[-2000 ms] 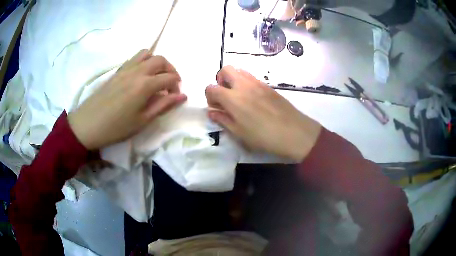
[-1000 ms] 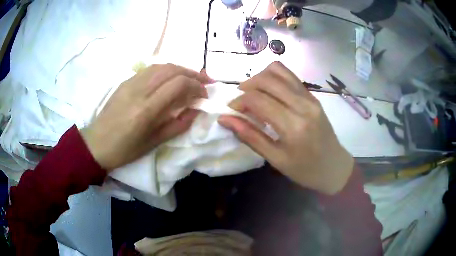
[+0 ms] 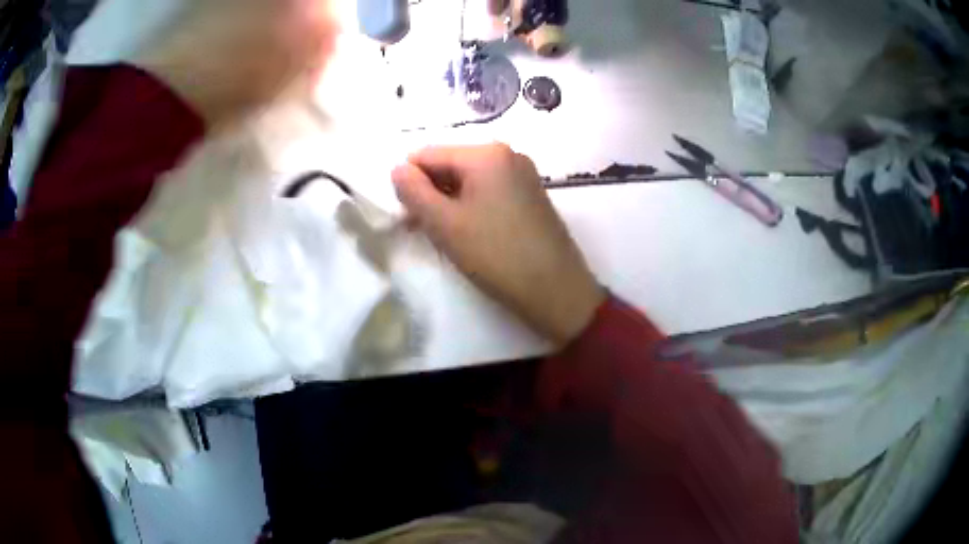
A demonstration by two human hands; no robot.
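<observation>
The white garment fabric (image 3: 228, 308) lies bunched at the left and centre of the table, its lower edge over the front edge. My left hand (image 3: 239, 53) is at the upper left, blurred and washed out by bright light; its fingers and anything in them cannot be made out. My right hand (image 3: 483, 207) is left of the snips, its thumb and fingers pinched together on an edge of the fabric. A dark curved strip (image 3: 317, 179) shows at the top of the cloth between the hands.
The needle plate (image 3: 491, 85) and a black disc (image 3: 542, 92) are at top centre, beside a grey-blue rounded bar (image 3: 383, 18). Pink-handled snips (image 3: 744, 197) lie open at right. A label strip (image 3: 747, 74), a dark odd-shaped piece (image 3: 839, 236) and a dark container (image 3: 912, 225) are farther right.
My left hand has moved up and left, away from my right hand. My right hand has shifted left. The fabric has spread left and down. The view has shifted.
</observation>
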